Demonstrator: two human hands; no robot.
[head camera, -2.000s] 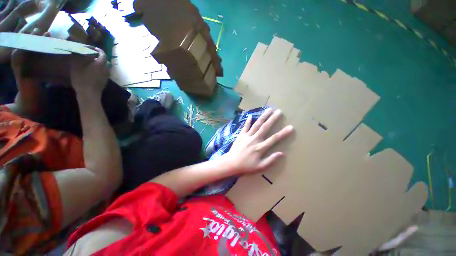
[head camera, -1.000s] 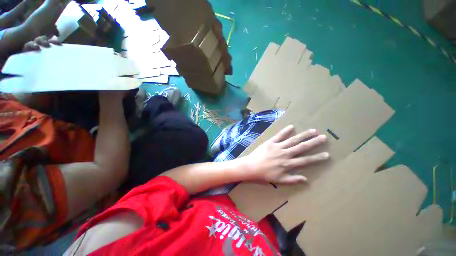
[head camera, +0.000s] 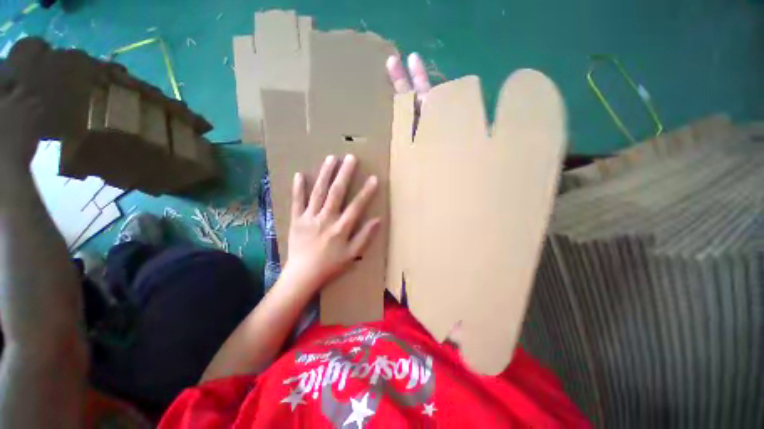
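Observation:
A brown cardboard box blank (head camera: 285, 167) lies across my lap over plaid trousers. Its large lid panel (head camera: 477, 218), with rounded ends and V-shaped notches, is bent up along a crease and stands tilted at the right. My left hand (head camera: 327, 222) lies flat on the left part of the blank, fingers spread, between two small dark slots. Of my right hand (head camera: 408, 74), only fingertips show past the far edge near the crease; the rest is hidden behind the raised panel.
A large ribbed stack of blanks (head camera: 645, 310) stands at the right. Folded boxes (head camera: 138, 126) stand at the upper left. Another person's arm (head camera: 33, 276) and dark-trousered leg (head camera: 180, 310) are close at the left. Scraps (head camera: 222, 222) and yellow strap loops (head camera: 624, 100) lie on the green floor.
The view has swung right. The blank lay nearly flat and slanted; its right-hand panel is now bent up. Fingertips of my right hand now show at the far edge. My left hand stays flat on the blank.

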